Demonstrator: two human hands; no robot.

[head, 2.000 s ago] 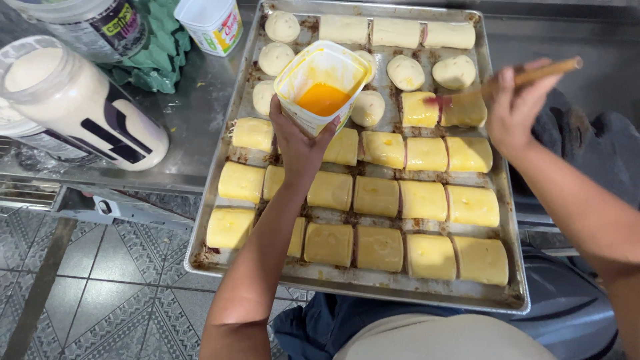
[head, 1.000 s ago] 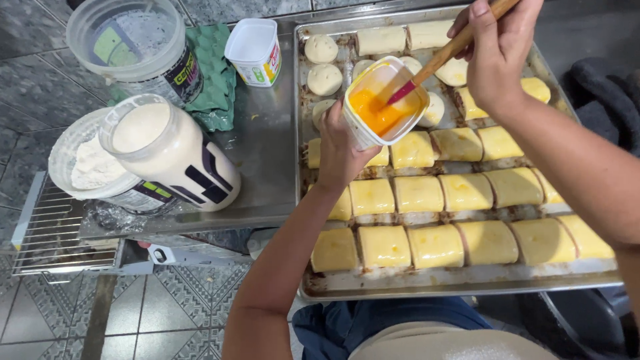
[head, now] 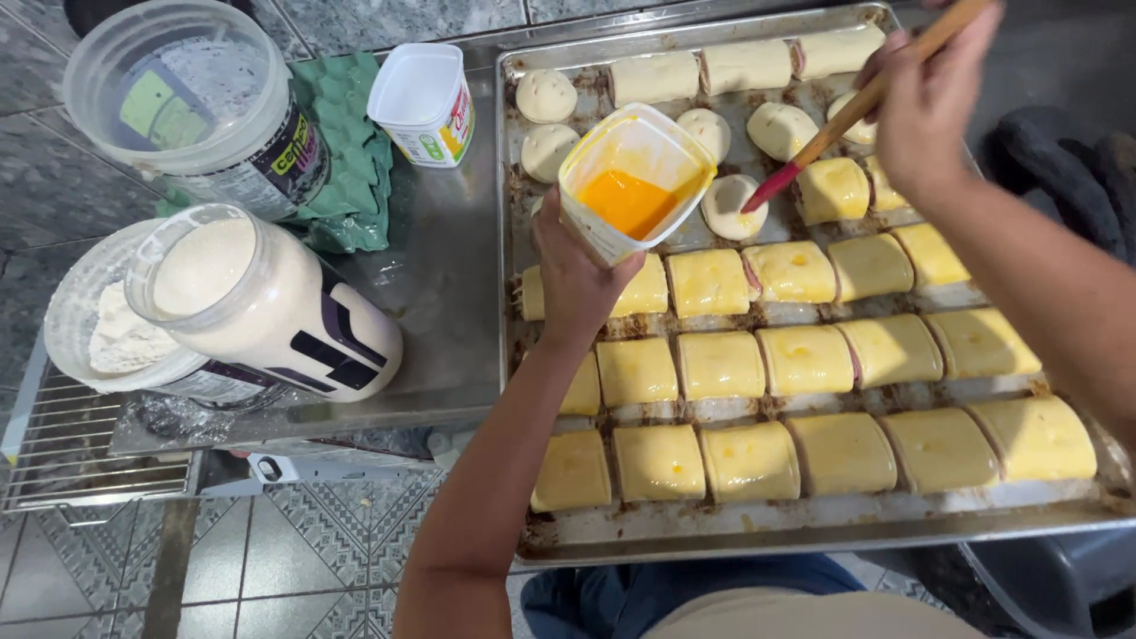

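My left hand (head: 577, 275) grips a square white plastic tub (head: 596, 217) holding orange-yellow egg wash (head: 627, 204), tilted above the left part of a metal baking tray (head: 737, 531). My right hand (head: 927, 111) holds a pastry brush (head: 830, 122) with a wooden handle and red head. The brush tip is at a round dough piece (head: 735, 206) just right of the tub. Rows of filled dough rolls (head: 806, 359) in the middle and near rows look yellow and glossy. Pale rolls (head: 745, 67) lie along the far edge, with several pale rounds nearby.
Left of the tray, on the metal counter (head: 444, 346), stand an empty white tub (head: 422, 102), a clear bucket (head: 177, 98) by a green egg carton (head: 355, 160), a large jar of pale powder (head: 275, 302) and a bucket of flour (head: 124, 333). A wire rack (head: 89, 444) sits lower left.
The brush was over a roll two seconds ago, then dipped in the tub one second ago; now its tip is at a round dough piece. The view has shifted left.
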